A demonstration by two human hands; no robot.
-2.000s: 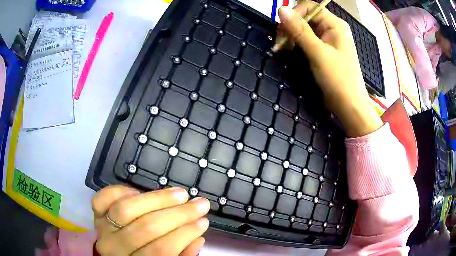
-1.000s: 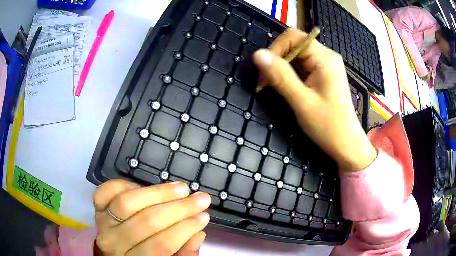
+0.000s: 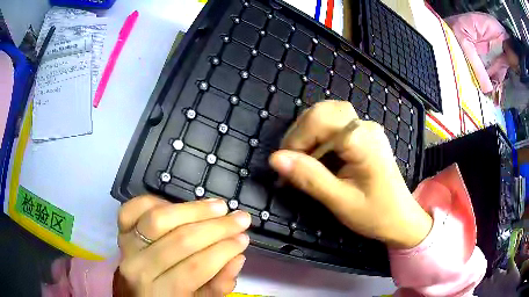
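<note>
A black parts tray lies tilted in front of me, with small silvery metal parts seated in rows at its grid crossings. My left hand, with a ring on one finger, grips the tray's near left edge. My right hand is over the lower middle of the tray. It pinches slim tan tweezers; their tips are hidden in shadow under the fingers. I cannot tell whether they touch a part. The hand covers part of the lower right rows.
Paper slips, a dark pen and a pink marker lie at left. A green label is at lower left. Another tray lies at upper right, a black tray stack at right. A pink-clothed person is beyond.
My right hand has moved from the tray's far side down towards its near edge with the tweezers. The tray and my left hand have shifted slightly in view.
</note>
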